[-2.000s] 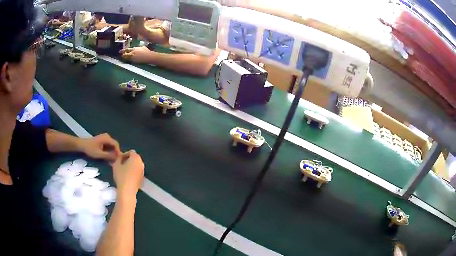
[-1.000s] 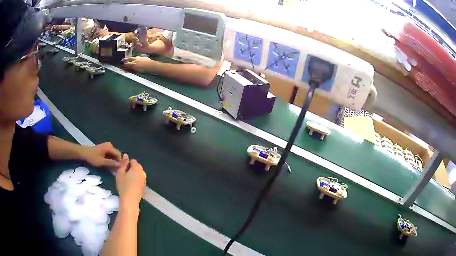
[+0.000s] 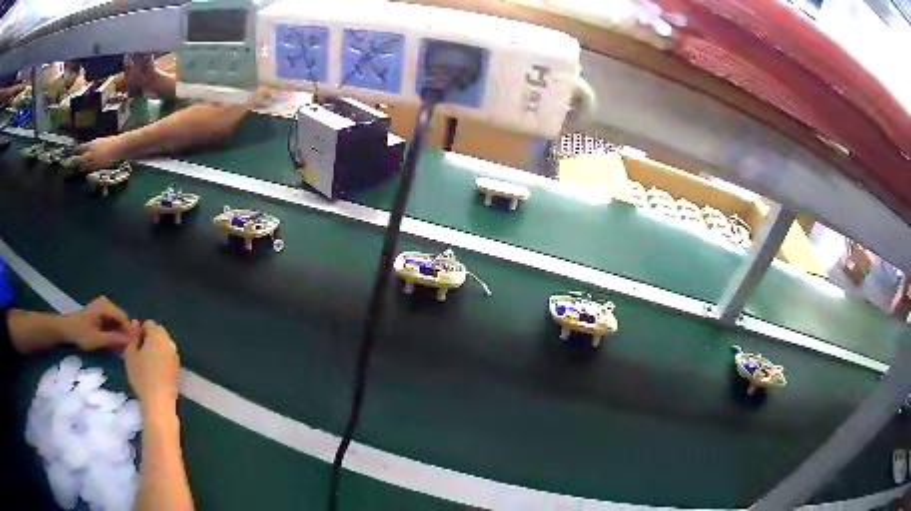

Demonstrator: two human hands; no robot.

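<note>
Neither of my hands is in the picture. Part-built units on short legs, cream with blue parts and loose wires, stand spaced along the dark green conveyor (image 3: 479,399). One is near the centre (image 3: 430,269), one right of it (image 3: 582,315), one farther right and turned (image 3: 759,369). Others stand to the left (image 3: 247,225). The black hanging power cable (image 3: 372,319) drops from the socket strip (image 3: 519,95) and crosses the view in front of the belt.
At lower left a neighbour's hands (image 3: 130,344) pinch something too small to tell, beside a heap of thin white discs (image 3: 80,434). Another person's arm (image 3: 190,130) reaches over the far belt edge. A black-and-white box (image 3: 345,150), a pale cover (image 3: 501,190) and a metal post (image 3: 759,264) stand beyond.
The view has turned to the right, so the neighbour and units appear farther left. The far person's hand has moved from beside the dark device to the units on the belt.
</note>
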